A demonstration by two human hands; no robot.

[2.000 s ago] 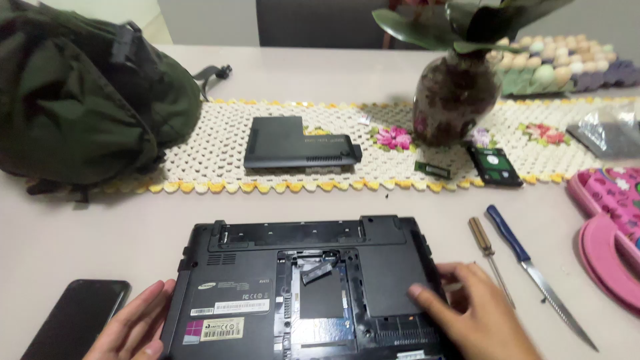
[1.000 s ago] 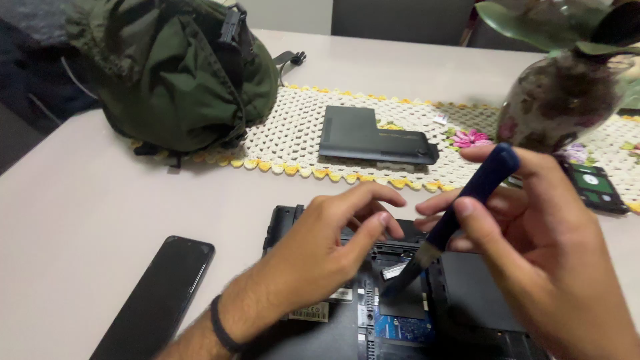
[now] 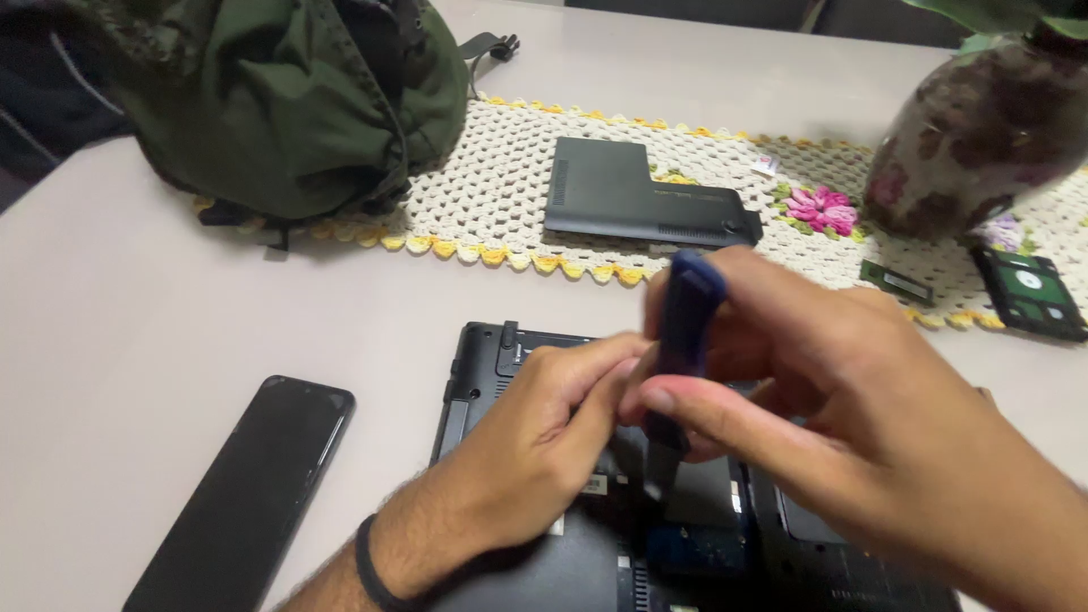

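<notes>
A black laptop (image 3: pixel 544 561) lies upside down on the table, its inner bay uncovered. My right hand (image 3: pixel 816 399) grips the blue handle of a knife (image 3: pixel 693 314), whose blade points down into the bay. Close against the knife, my left hand (image 3: pixel 544 442) bends over the laptop with its fingertips together; whether they pinch anything is hidden. A black laptop cover panel (image 3: pixel 620 191) rests on the crocheted runner. Further right are a small green memory module (image 3: pixel 897 282) and a hard drive (image 3: pixel 1031 289).
A black phone (image 3: pixel 246 501) lies left of the laptop. A dark green backpack (image 3: pixel 289 110) stands at the back left, its strap on the table. At the right, a vase (image 3: pixel 969 136) with a plant stands on the crocheted runner (image 3: pixel 501 187).
The knife lay on the table at the right two seconds ago and is now in my right hand over the laptop. My left hand has moved from the laptop's left edge to its open bay.
</notes>
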